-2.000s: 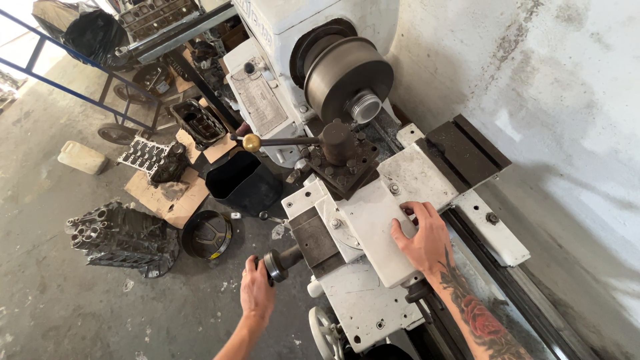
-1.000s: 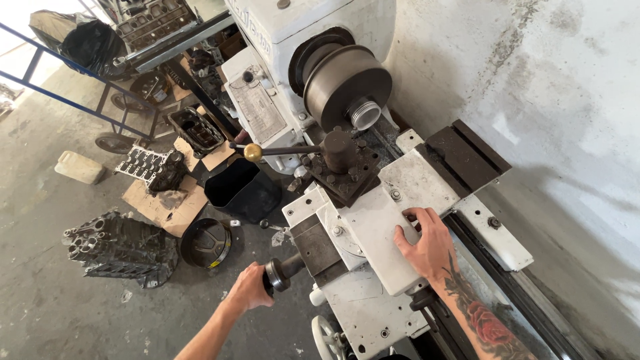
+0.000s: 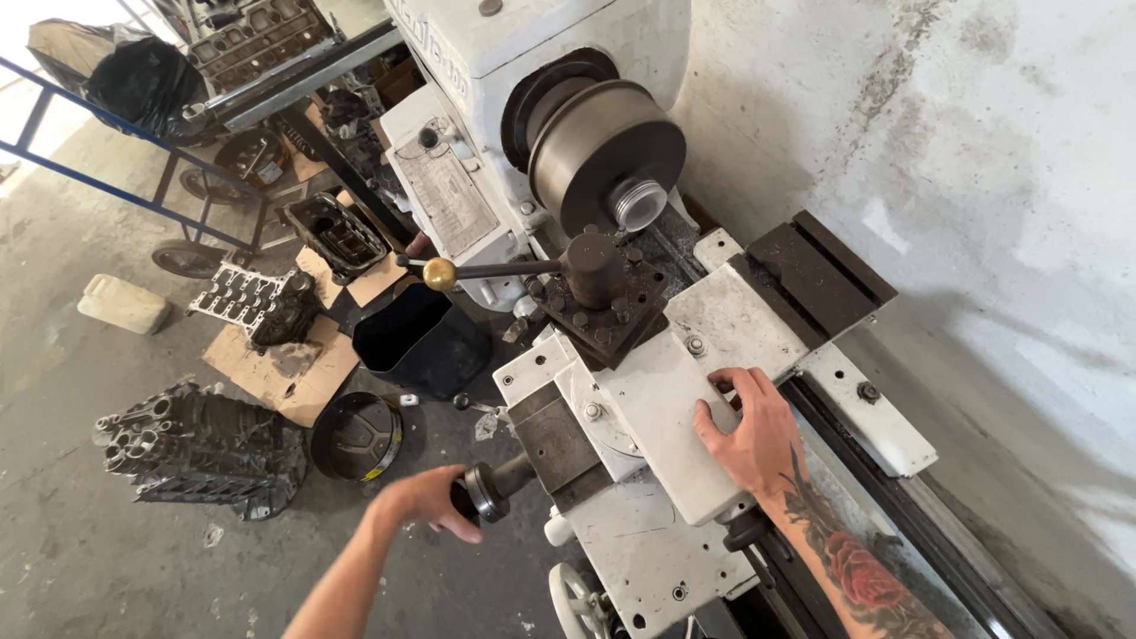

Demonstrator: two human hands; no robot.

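My left hand (image 3: pixel 441 504) is on the cross-slide handle of a metalworking lathe, fingers round its dark end behind the graduated collar (image 3: pixel 487 493). My right hand (image 3: pixel 748 432) rests on the far edge of the white compound slide (image 3: pixel 661 417), thumb on top and fingers curled over the side. Beyond that slide stands the square tool post (image 3: pixel 596 293), its lever ending in a brass-coloured ball (image 3: pixel 439 274). Farther up, the lathe chuck (image 3: pixel 612 155) carries a round, shiny metal workpiece (image 3: pixel 640 205) with ridges around its rim.
A white handwheel (image 3: pixel 577 602) sits below the carriage. On the floor at the left are an engine block (image 3: pixel 204 448), a cylinder head (image 3: pixel 257 302) on cardboard, a black bin (image 3: pixel 424 342), a round pan (image 3: pixel 357 437) and a plastic jug (image 3: pixel 123 304). A stained wall (image 3: pixel 1003 177) stands at the right.
My left hand has shifted its hold on the cross-slide handle, with its fingers now pointing down over the end. My right hand has stayed on the compound slide.
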